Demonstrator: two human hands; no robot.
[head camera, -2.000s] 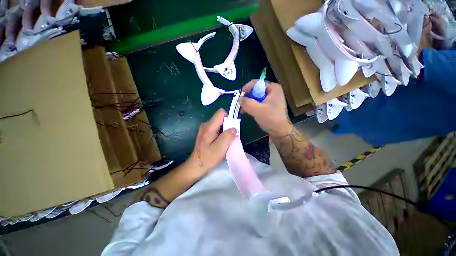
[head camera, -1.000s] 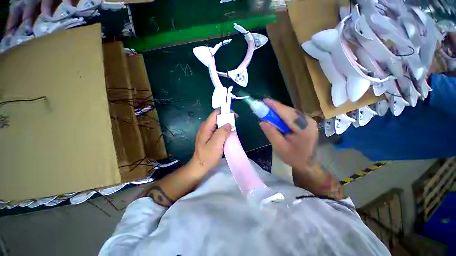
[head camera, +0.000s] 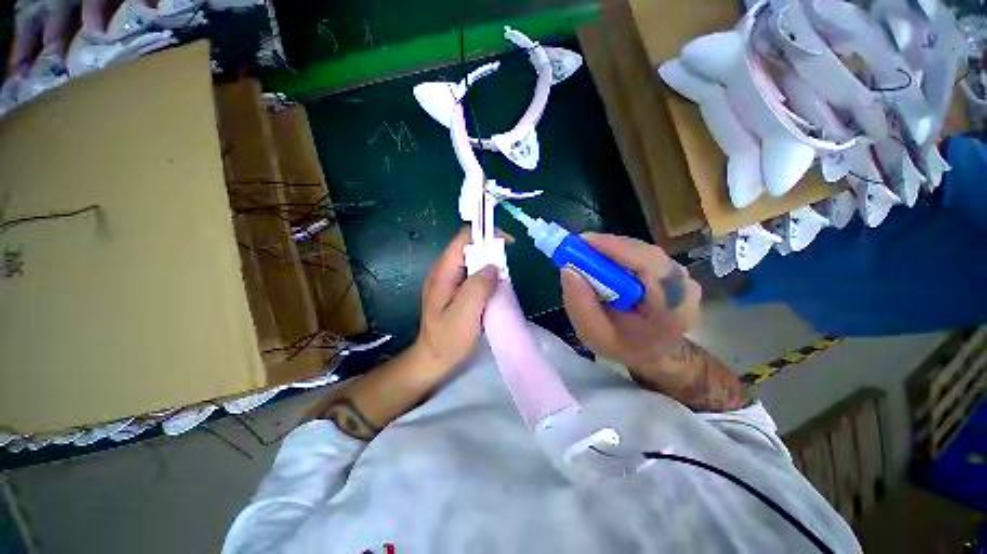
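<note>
My left hand is shut on a pink-and-white cat-ear headband, gripping it near its white end. The band runs down over my shirt, and a black cable trails from its lower part. The pronged white end points away from me. My right hand holds a blue glue bottle tilted left, its thin pale green nozzle close beside the prongs; whether it touches them I cannot tell. Two loose headbands lie just beyond on the dark green mat.
A cardboard sheet covers stacked headbands on the left, with black wires sticking out. A heap of headbands lies on cardboard at the right. A green strip crosses beyond the mat. Blue fabric shows at the right.
My right hand has moved from the prongs out to the right and turned the bottle's nozzle back toward them. My left hand still grips the headband.
</note>
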